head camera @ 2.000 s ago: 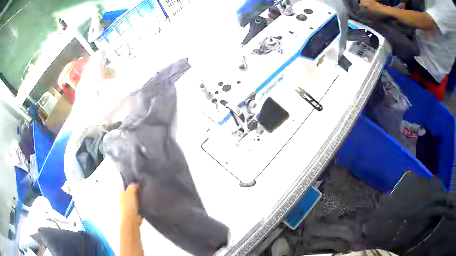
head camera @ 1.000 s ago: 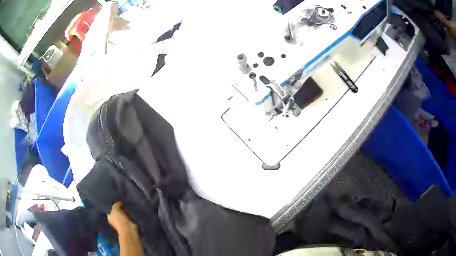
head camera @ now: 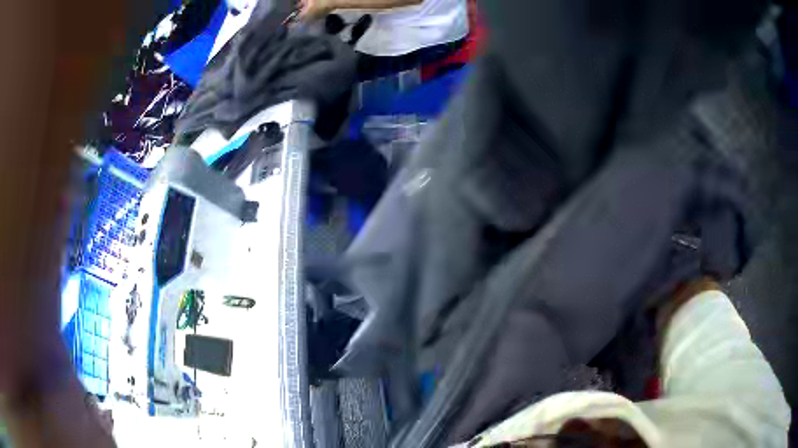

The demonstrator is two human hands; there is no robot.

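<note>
A dark grey garment (head camera: pixel 560 262), blurred, fills the centre and right, spread over the lap side right of the table edge. My right hand (head camera: pixel 693 296) shows small at the end of a white sleeve at the lower right, against the garment; its fingers are hidden. A large blurred brown shape at the left rim may be my left arm, very close to the camera; no fingers can be made out. The white sewing machine (head camera: pixel 179 254) stands at the left, with a dark plate (head camera: pixel 208 354) and thread snips (head camera: pixel 239 302) on its bed.
The table's measuring-tape edge (head camera: pixel 296 262) runs down left of the garment. Blue mesh crates (head camera: pixel 92 324) stand beyond the machine. A dark cloth pile (head camera: pixel 271 74) lies at the top, near another person's arm (head camera: pixel 363 4). A blue bin (head camera: pixel 411 98) is beyond the table edge.
The view has swung right and tilted. The garment has gone from the table's left side to right of its edge. The bare left forearm is no longer clearly seen; a white-sleeved arm has appeared.
</note>
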